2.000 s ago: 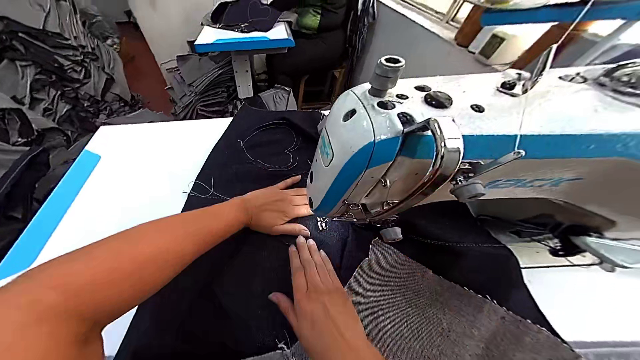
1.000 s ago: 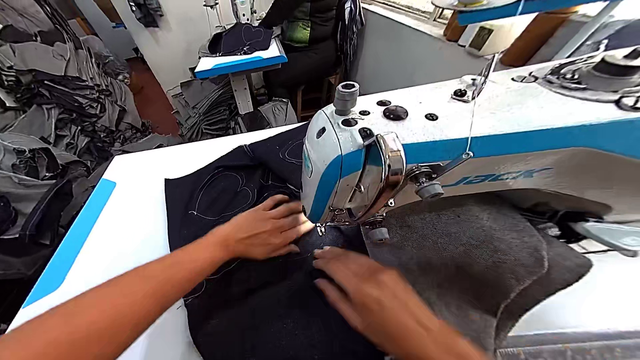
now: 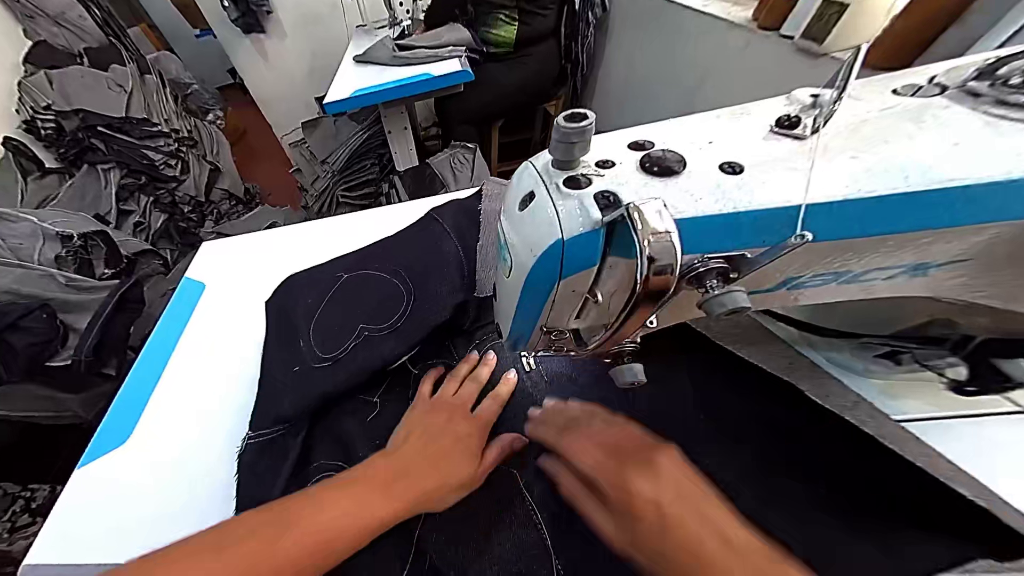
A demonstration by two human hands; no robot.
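A white and blue Jack sewing machine (image 3: pixel 584 264) reaches in from the right, its presser foot (image 3: pixel 528 362) down near dark denim cloth (image 3: pixel 344 400). The cloth bears heart-shaped stitching at the left and a stitched line near the front. My left hand (image 3: pixel 448 436) lies flat on the denim with fingers spread, its fingertips just left of and below the presser foot. My right hand (image 3: pixel 616 472), blurred, is over the denim to the right of my left thumb, fingers together and bent; whether it pinches the cloth cannot be told. The needle is not clearly visible.
The white table (image 3: pixel 200 384) has a blue edge at the left. Heaped grey and dark cloth pieces (image 3: pixel 112 152) lie beyond it. At a second table (image 3: pixel 400 80) with grey cloth, a person in dark clothes sits. A wall (image 3: pixel 680 64) stands behind the machine.
The denim has been turned and shifted: a stitched heart now shows flat at the left, and dark cloth has replaced grey beneath the machine's arm. Grey cloth has appeared on the far table.
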